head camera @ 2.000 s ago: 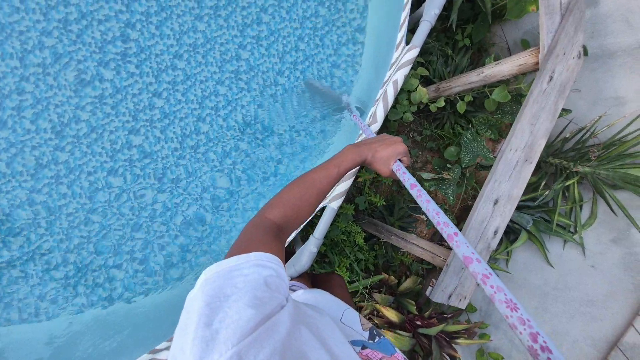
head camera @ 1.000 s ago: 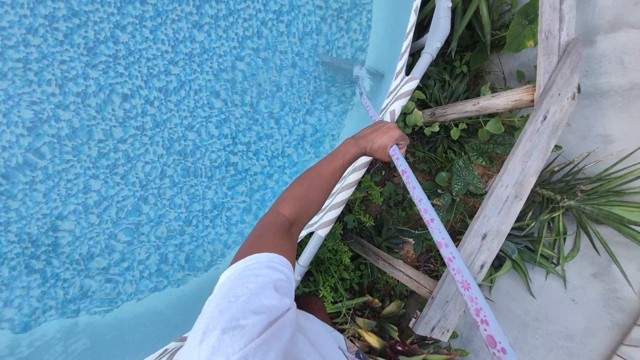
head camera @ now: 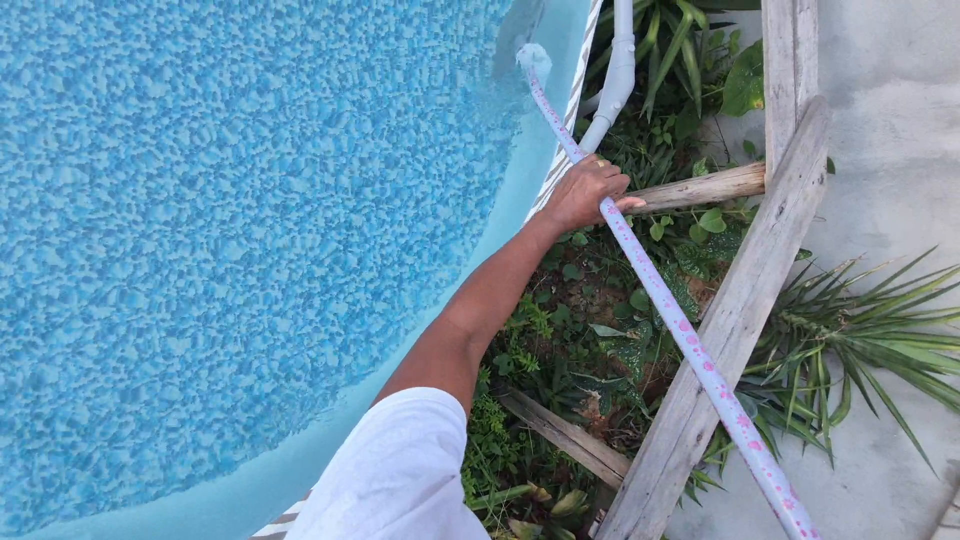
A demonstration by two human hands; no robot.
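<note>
My left hand [head camera: 589,191] is closed around a long pale pole [head camera: 697,349] patterned with pink flowers and dots, at the pool's rim. From my hand the pole runs down to the lower right edge of the view. Its far part reaches over the rim into the pool water [head camera: 247,247], where a whitish joint [head camera: 534,58] meets a greyish, blurred head [head camera: 517,30] under the surface near the wall. Whether that head is a brush or a net, I cannot tell. My right hand is out of view.
The pool's striped outer edge [head camera: 556,166] curves beside a white frame pipe [head camera: 619,71]. Weathered wooden beams [head camera: 739,300] border a planted bed with a crosswise post [head camera: 697,187]. A spiky plant [head camera: 840,330] spreads over the concrete [head camera: 885,187].
My left hand and the pole have moved toward the top of the view along the rim. The submerged head has also shifted up beside the pool wall.
</note>
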